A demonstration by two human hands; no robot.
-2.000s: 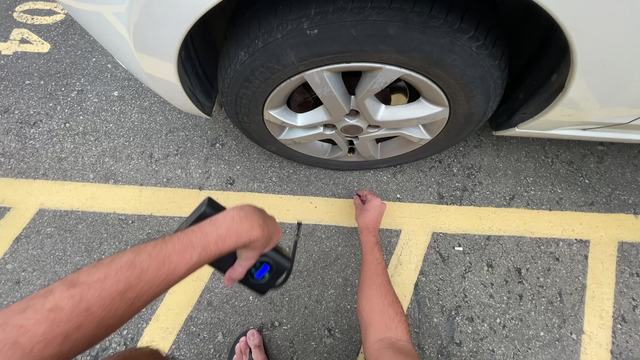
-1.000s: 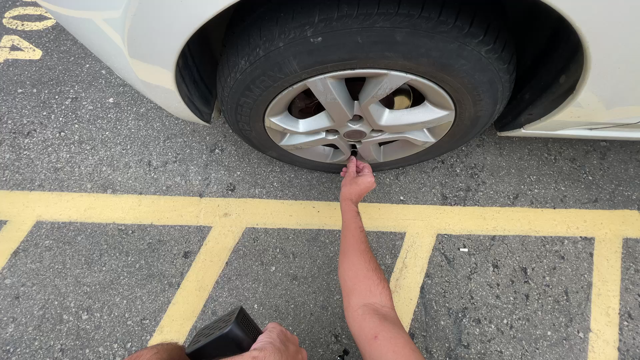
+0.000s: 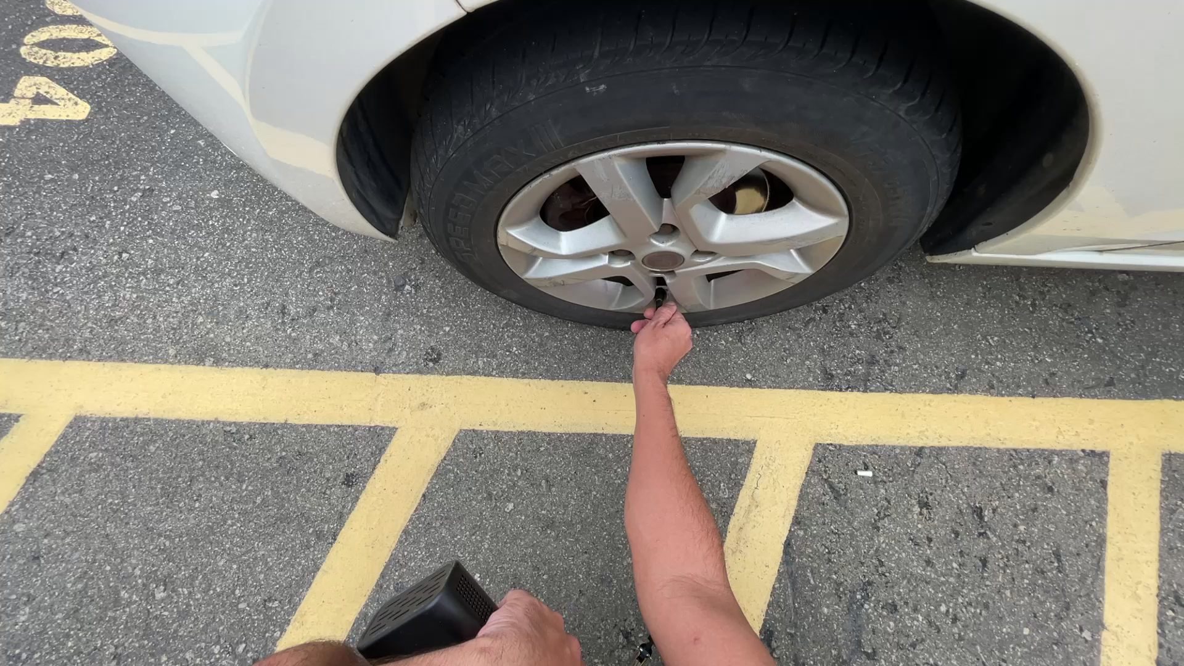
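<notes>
At the bottom edge my left hand [image 3: 532, 629] holds a black portable tyre inflator [image 3: 430, 610] with a vented end; its screen is hidden from view. A small metal-tipped fitting [image 3: 643, 650] shows beside my right forearm. My right hand [image 3: 662, 338] reaches forward to the lower rim of the silver alloy wheel [image 3: 663, 242]. Its fingertips are pinched at the dark valve stem [image 3: 660, 296], below the hub; whether a cap is between them cannot be told. The black tyre [image 3: 518, 139] surrounds the wheel.
The white car's body [image 3: 1133, 102] arches over the tyre. A yellow painted line [image 3: 527, 402] crosses the asphalt, with slanted stripes joining it. A small white object [image 3: 864, 474] lies at the right. Yellow painted figures [image 3: 65, 46] are at the upper left.
My right hand has moved forward from above the yellow line to the valve. My left hand has moved down to the bottom edge with the inflator, whose lit screen showed two seconds ago.
</notes>
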